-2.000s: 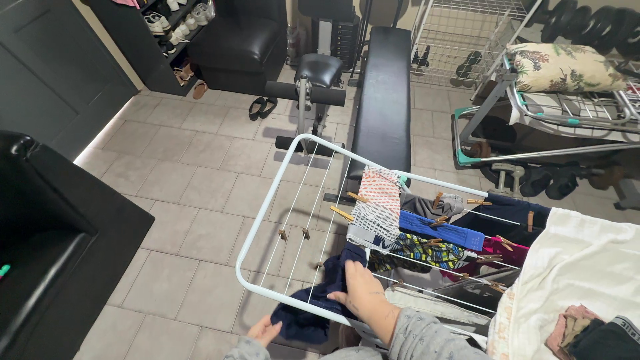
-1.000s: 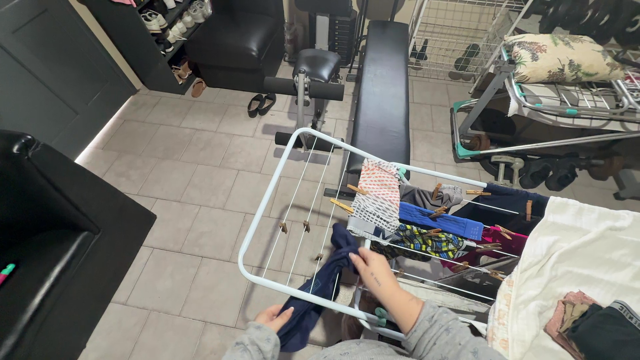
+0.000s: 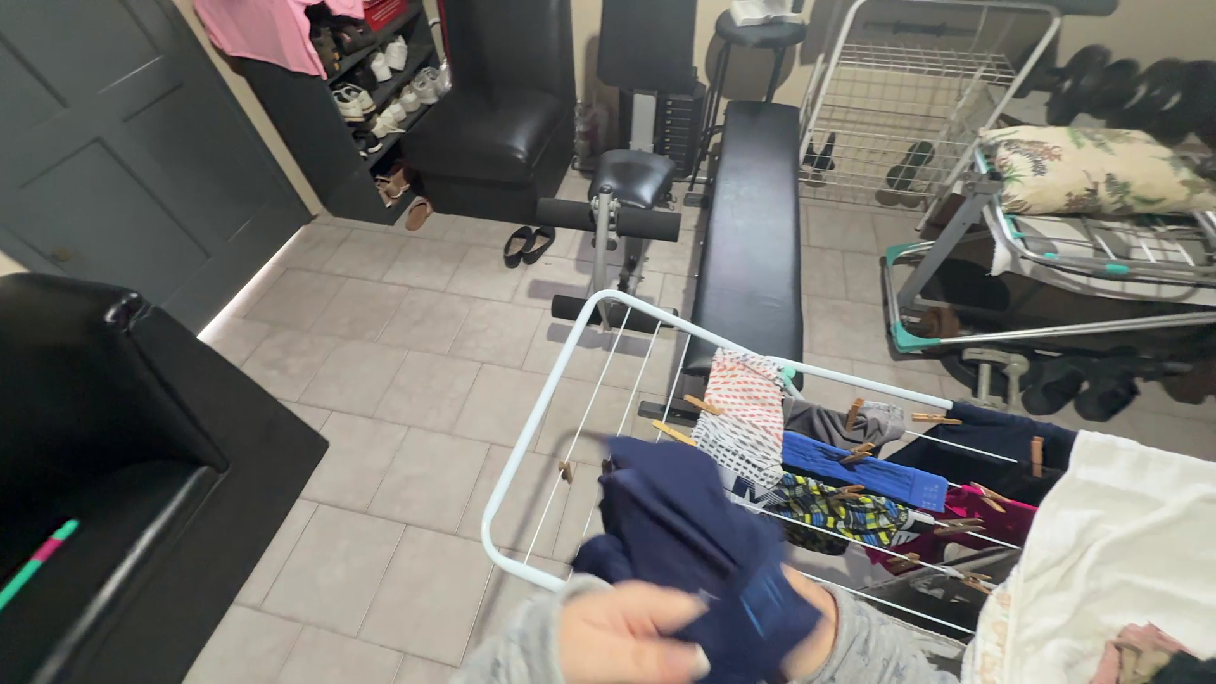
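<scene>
My left hand (image 3: 632,632) grips the near part of a navy blue garment (image 3: 684,513), blurred by motion. My right hand (image 3: 812,617) is mostly hidden behind the same cloth, at its right edge. The garment is raised over the near left part of a white drying rack (image 3: 537,418). Clipped to its lines are a red-and-white patterned cloth (image 3: 746,385), a blue cloth (image 3: 869,470) and a yellow-blue patterned garment (image 3: 841,508), held by wooden clothespins (image 3: 860,454). A wooden clothespin (image 3: 566,471) sits on a left line.
A white cloth (image 3: 1121,541) covers the rack's right end. Beyond the rack stand a black padded bench (image 3: 750,228) and a second folding rack (image 3: 912,294) with a floral cushion (image 3: 1092,171). At the left are a black leather armchair (image 3: 114,446) and a grey door (image 3: 133,142).
The navy garment was lower, across the rack's near rail, with my hands apart on it. Now it is raised and bunched, and my hands are closer together.
</scene>
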